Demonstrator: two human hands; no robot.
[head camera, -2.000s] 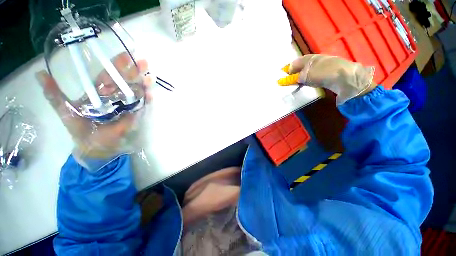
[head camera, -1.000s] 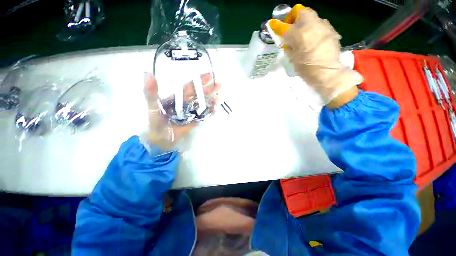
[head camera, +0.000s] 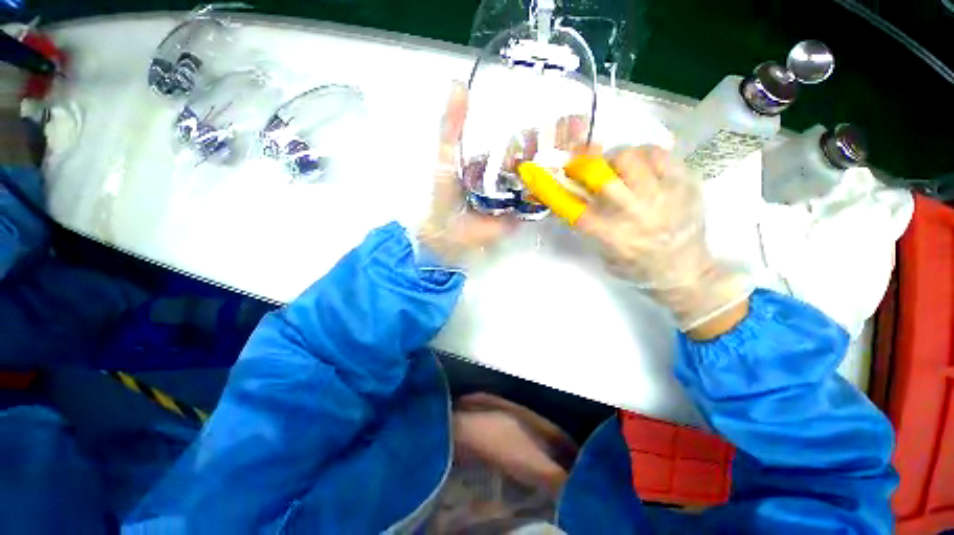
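Note:
The clear oval unit lies in my gloved left hand, which holds it from below, above the white bench. Its upper end has a light crosspiece, and its lower end is dark and shiny. Clear film shows behind its upper end. My gloved right hand is over the unit's lower part, with two orange-yellow finger cots at the shiny end. Whether the right fingers pinch a small wipe there is hard to tell.
Two white bottles with metal tops stand at the right, a labelled one and another. White wipes lie beside them. Several clear units lie on the left of the bench. Red-orange trays are at far right and below.
My right hand has moved from the bottle down to the unit's lower end. The camera view has shifted right and turned. My left hand still holds the unit.

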